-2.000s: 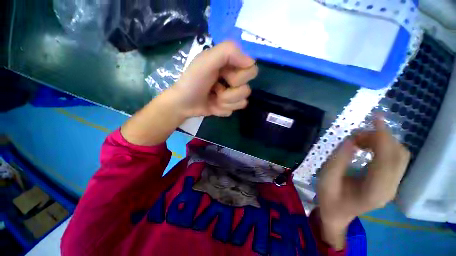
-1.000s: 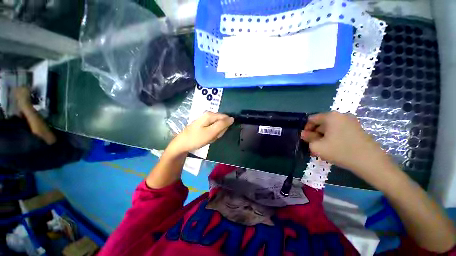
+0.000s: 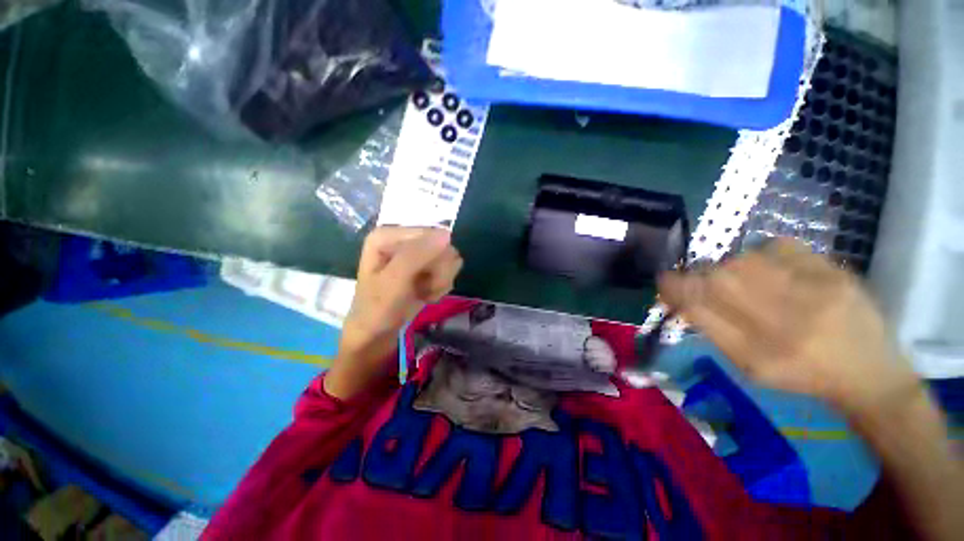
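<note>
The black electronic unit [image 3: 605, 227] lies flat on the dark green mat, with a white label facing up. A short black cable [image 3: 648, 343] hangs from its right side over the bench edge and is blurred. My right hand [image 3: 788, 317] is blurred, its fingertips closed around the cable beside the unit's lower right corner. My left hand [image 3: 407, 277] is a closed fist over the lower end of the white pad sheet [image 3: 423, 190], left of the unit. Nothing shows in it, though its inside is hidden.
A blue basket [image 3: 634, 100] with white sheets [image 3: 634, 48] stands behind the unit. A dotted white strip [image 3: 729, 196] and black dot sheet [image 3: 846, 127] lie right. A clear bag with dark contents [image 3: 317, 79] is back left, clear film [image 3: 357, 185] beside the pad sheet.
Since one second ago, the unit has been laid flatter. My left hand has left its left end and moved down-left as a fist. My right hand has shifted right and down to the cable.
</note>
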